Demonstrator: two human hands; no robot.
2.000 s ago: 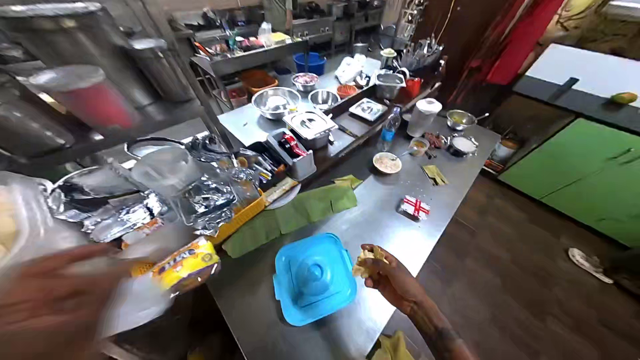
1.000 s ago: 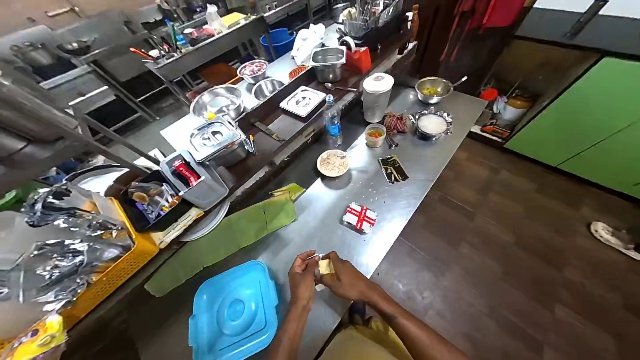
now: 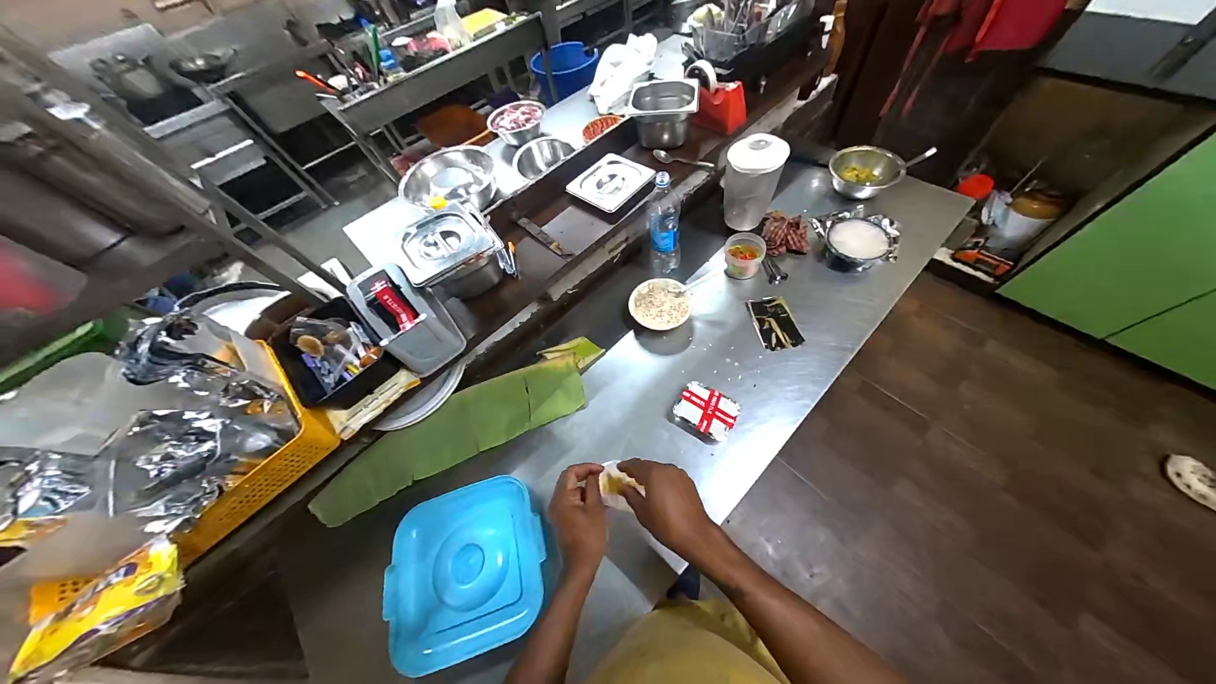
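Between my two hands, over the steel counter's near edge, is a small pale item with a yellowish middle (image 3: 616, 483), which I cannot name more exactly. My left hand (image 3: 579, 513) pinches its left side and my right hand (image 3: 668, 503) grips its right side. A blue plastic lid (image 3: 467, 575) lies left of my left hand; whether a box is under it is hard to tell. Just beyond my hands sits a foil container with red and white tape (image 3: 707, 411). A piece of banana leaf (image 3: 465, 423) stretches along the counter's left side.
Farther along the counter stand a bowl of pale food (image 3: 660, 305), a water bottle (image 3: 664, 228), a lidded plastic jug (image 3: 753, 180), a tub of chopped food (image 3: 744, 255) and a steel bowl (image 3: 865, 171). A yellow plastic crate (image 3: 242, 484) with foil is at left. Steel pans line the raised shelf.
My left hand has come from the far left, by the yellow packet, to meet my right hand. Both now hold the small pale item. The view has shifted.
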